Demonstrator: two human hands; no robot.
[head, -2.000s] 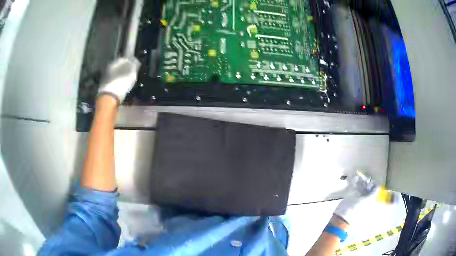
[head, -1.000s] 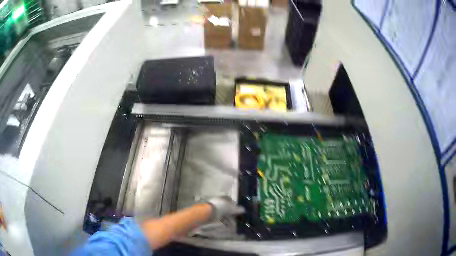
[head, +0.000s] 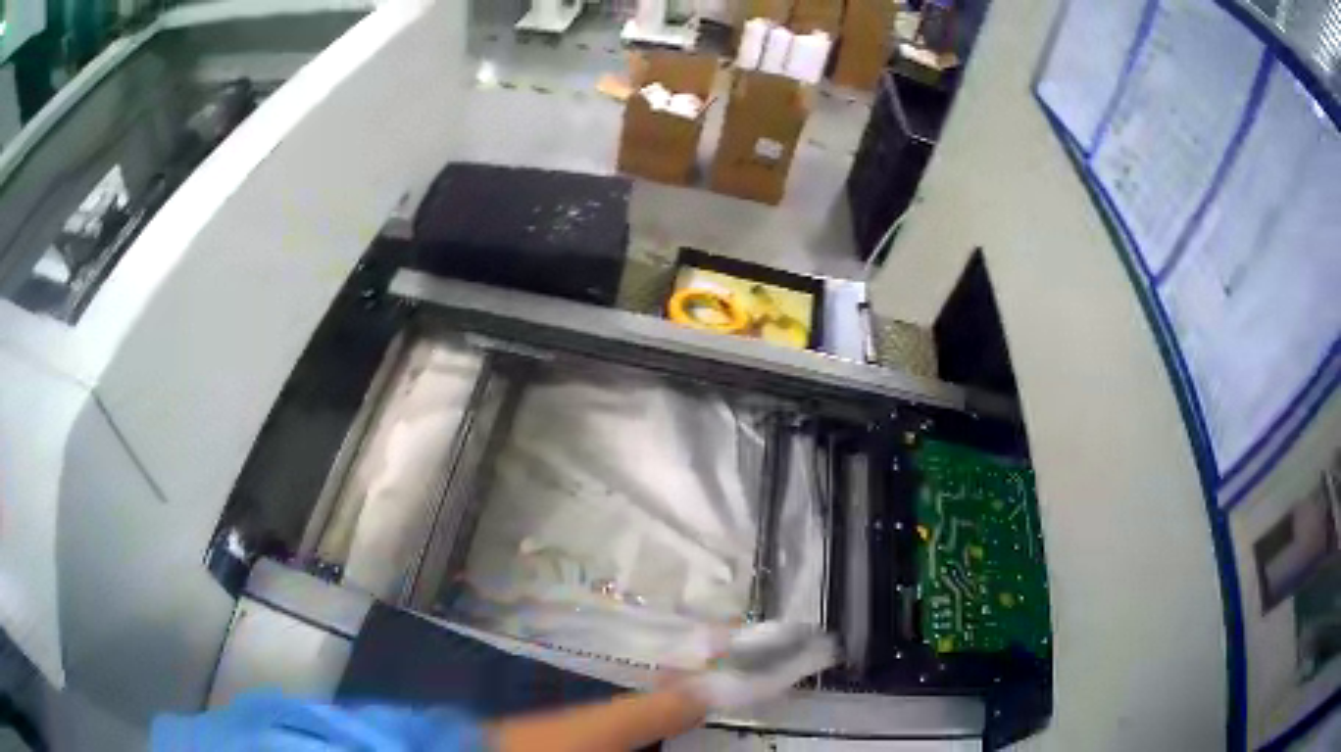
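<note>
The green circuit board [head: 974,551] lies in its black carrier [head: 880,588] at the right end of the machine opening, its right side cut off by the light-grey cover. My left hand [head: 765,664], in a white-grey glove, reaches from the lower left across the front of the opening. Its fingertips are at or near the carrier's left side; contact is unclear. The hand is blurred, and I cannot tell its finger pose. My right hand is out of the picture.
Wrinkled silvery sheet [head: 603,485] and dark rods fill the opening's left and middle. A black pad [head: 449,679] lies on the front sill. Behind are a black block [head: 522,228], an open box with yellow contents [head: 747,309] and cardboard boxes [head: 762,140].
The board and carrier have moved right inside the opening, exposing more silvery sheet and rods. My left hand has moved right with them. The camera view has shifted. My right hand has left the picture.
</note>
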